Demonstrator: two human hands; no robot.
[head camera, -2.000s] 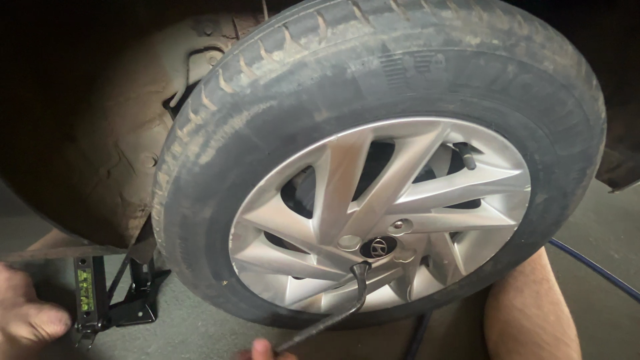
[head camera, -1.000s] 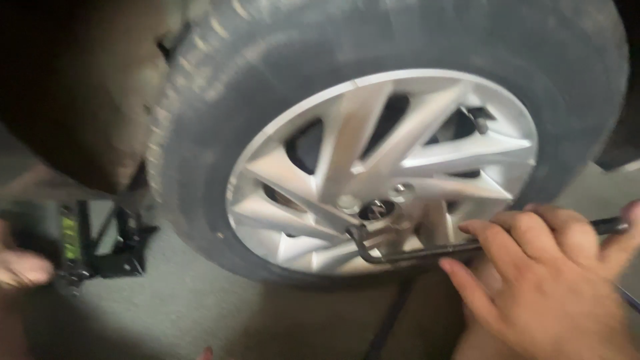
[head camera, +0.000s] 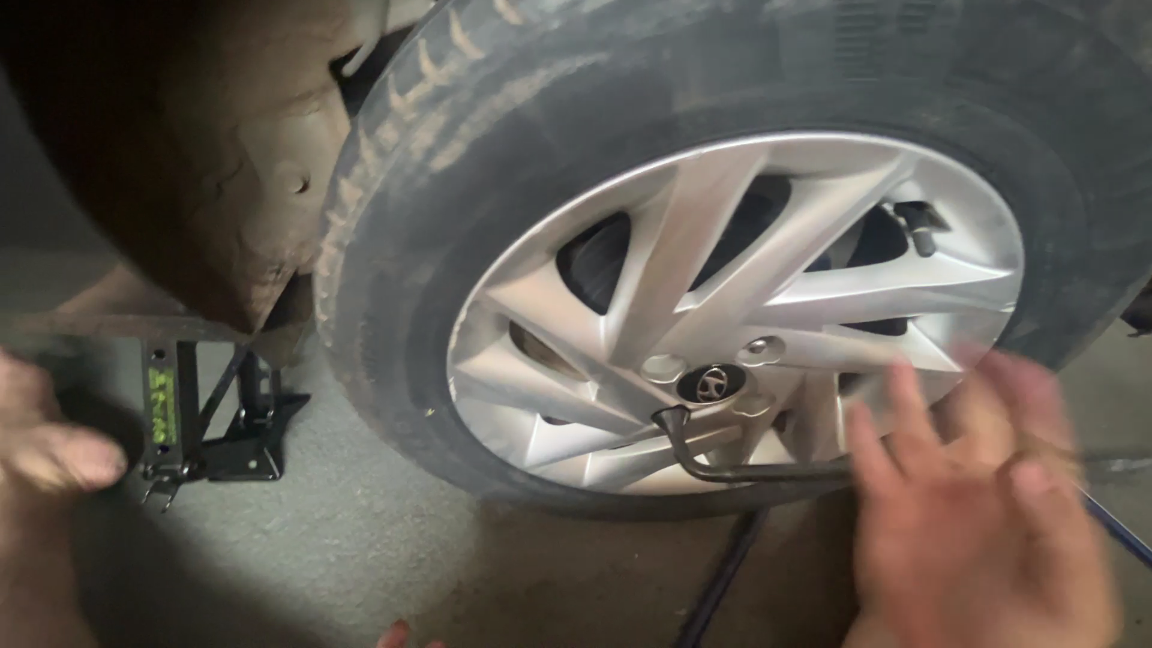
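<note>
The L-shaped lug wrench (head camera: 765, 472) has its socket end on a lug position just below the center cap (head camera: 711, 384) of the silver alloy wheel (head camera: 693, 270), and its handle runs right. My right hand (head camera: 972, 486), blurred, is over the handle with its fingers spread, not closed round it; whether it touches the bar is unclear. Only fingertips of my left hand (head camera: 396, 635) show at the bottom edge, below the tire (head camera: 396, 360) and apart from the wrench; the rest is out of view.
A black scissor jack (head camera: 216, 414) with a yellow-green label stands under the car's sill at left. A bare foot (head camera: 54, 450) is beside it at the left edge. The dirty wheel-arch liner (head camera: 261, 162) is above. A dark blue hose or cable (head camera: 720, 576) lies on the floor.
The wrench handle has swung from lower left to the right. My right hand came in, was closed on the handle a second ago, and has opened its fingers. My left fingers have left the handle.
</note>
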